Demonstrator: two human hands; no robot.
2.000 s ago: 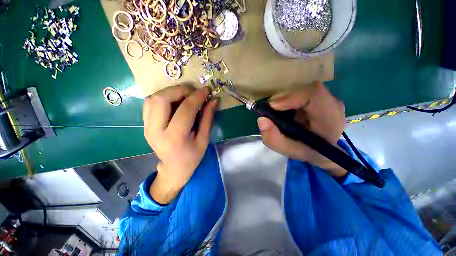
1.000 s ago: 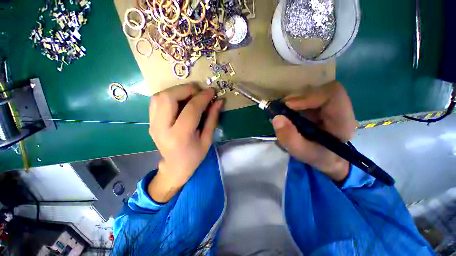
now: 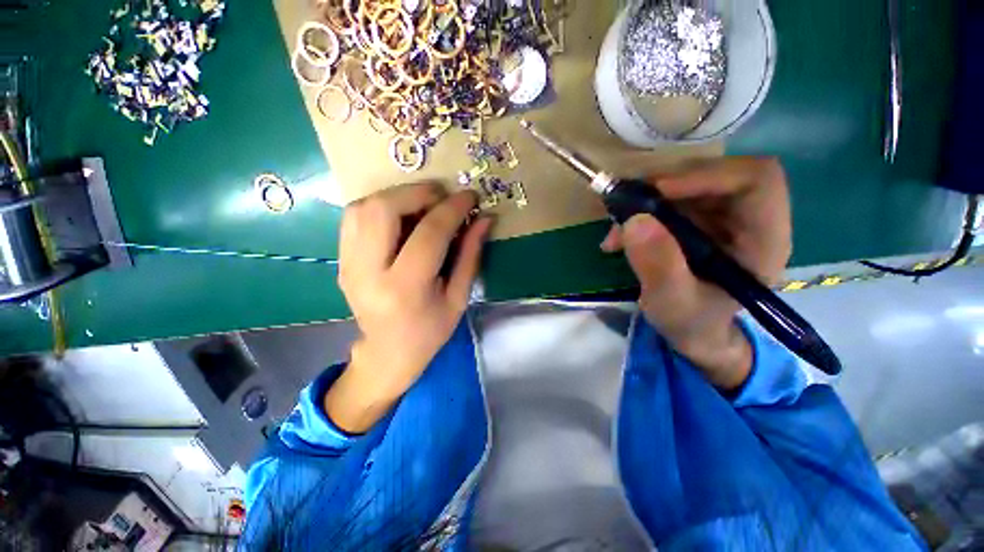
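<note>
My right hand [image 3: 712,248] holds the black soldering iron [image 3: 745,286]. Its bare metal tip is over the tan work board [image 3: 561,194], to the right of the small terminals [image 3: 499,192]. My left hand [image 3: 410,280] rests at the board's near edge, fingertips pinched together beside the terminals. The solder wire [image 3: 237,253] runs from the spool [image 3: 19,243] to my left hand. Whatever lies between the fingertips is too small and hidden to tell. Copper-coloured ring parts [image 3: 394,49] are heaped beyond, with a white disc [image 3: 525,76] at the heap's right edge.
A round white tub [image 3: 620,92] of glittering silver shavings stands at the board's right. A pile of small components [image 3: 156,65] lies at the far left on the green mat [image 3: 243,119]. Two rings [image 3: 274,193] lie left of the board. A thin silver tool [image 3: 893,86] lies at right.
My right hand has moved right and lifted the iron's tip away from the terminals, up towards the tub. My left hand keeps its pinch near the terminals. The whole view has shifted slightly.
</note>
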